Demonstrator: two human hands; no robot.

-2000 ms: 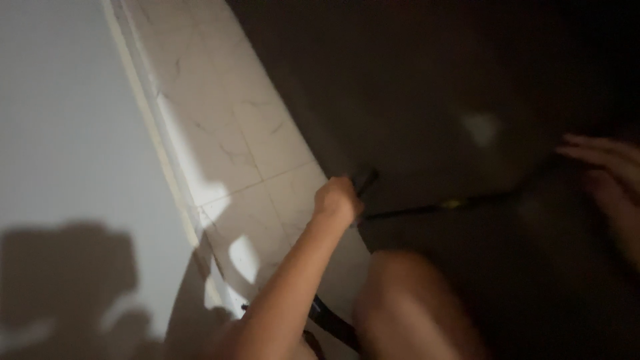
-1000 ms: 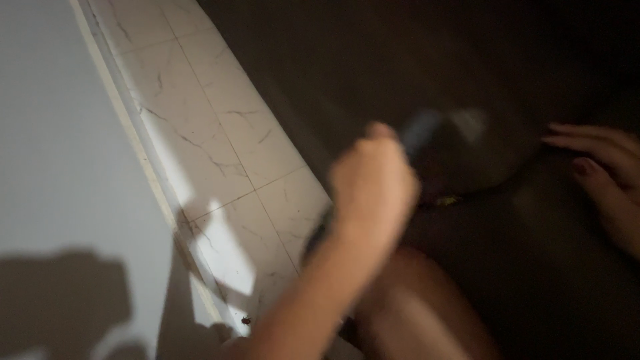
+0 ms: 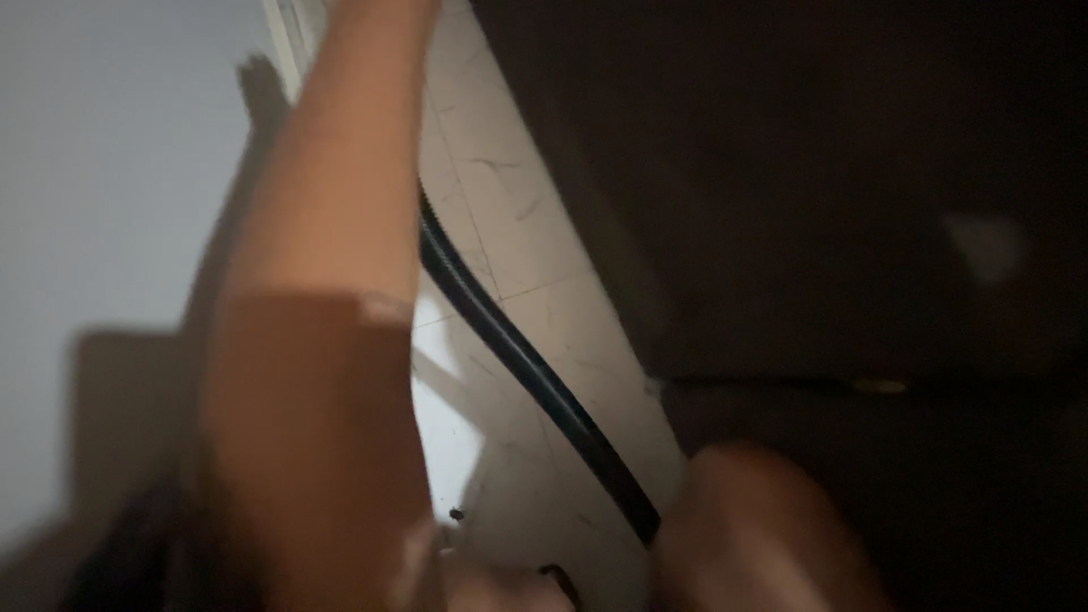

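Observation:
My left forearm reaches up through the middle-left of the view, and my left hand is past the top edge, out of sight. A black flexible hose [image 3: 527,361] comes out from behind the forearm and curves down to the right across marbled floor tiles [image 3: 544,280]. Its lower end disappears behind my bent knee [image 3: 756,527]. What my left hand holds cannot be seen. My right hand is outside the frame.
A pale wall [image 3: 127,170] stands along the left, bearing shadows. To the right spreads a large dark surface [image 3: 782,212] with a dark seam and a small yellowish mark [image 3: 880,386]. Part of a foot [image 3: 501,591] shows at the bottom, beside a thin dark curved object [image 3: 561,582].
My left hand, earlier around a dark object at the edge of the dark surface, has moved up out of view. More of the black hose shows. My right hand has left the right edge.

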